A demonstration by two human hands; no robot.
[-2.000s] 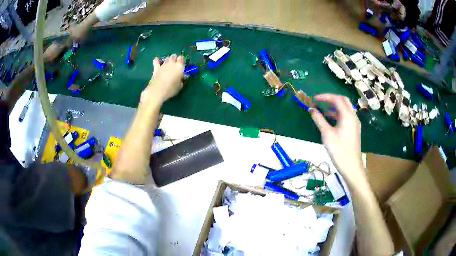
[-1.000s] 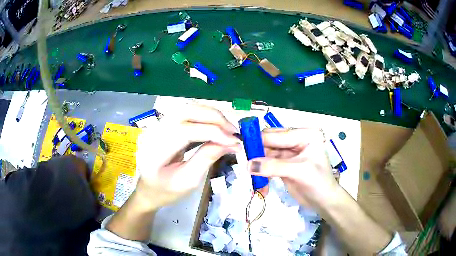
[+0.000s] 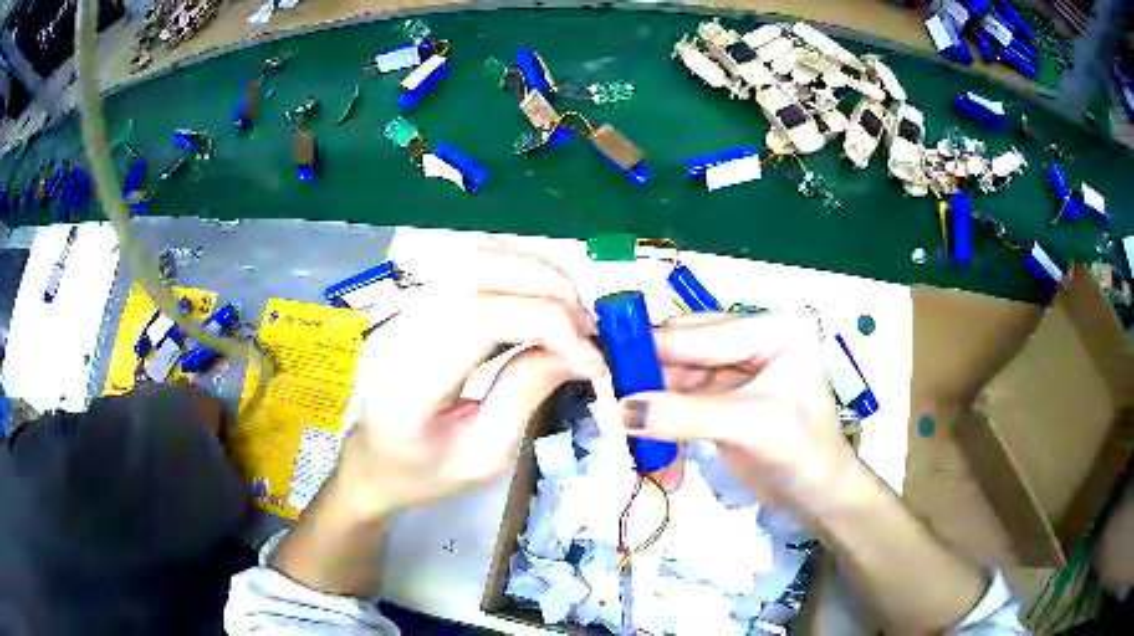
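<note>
My right hand (image 3: 759, 398) holds a blue battery cell (image 3: 632, 373) upright over the parts box. Thin lead wires (image 3: 649, 528) hang from its lower end. My left hand (image 3: 479, 373) is at the cell's left side, with thumb and fingertips together on a whitish strip (image 3: 607, 404) along the cell; whether this is a pad or its backing I cannot tell. The open brown parts box (image 3: 507, 547) below is full of white scraps (image 3: 709, 547). The hands hide part of the box and the cells behind.
The green conveyor belt (image 3: 497, 230) runs across the back with wired cells and a heap of beige housings (image 3: 796, 112). Yellow sheets (image 3: 299, 373) and a pale hose (image 3: 106, 186) are at left. An empty carton (image 3: 1051, 422) stands at right. A dark-clothed person (image 3: 124, 522) is at lower left.
The right hand came back from the belt and the left hand joined it at the cell over the box. The whitish strip shows more clearly than a second ago. Belt items have shifted left in view.
</note>
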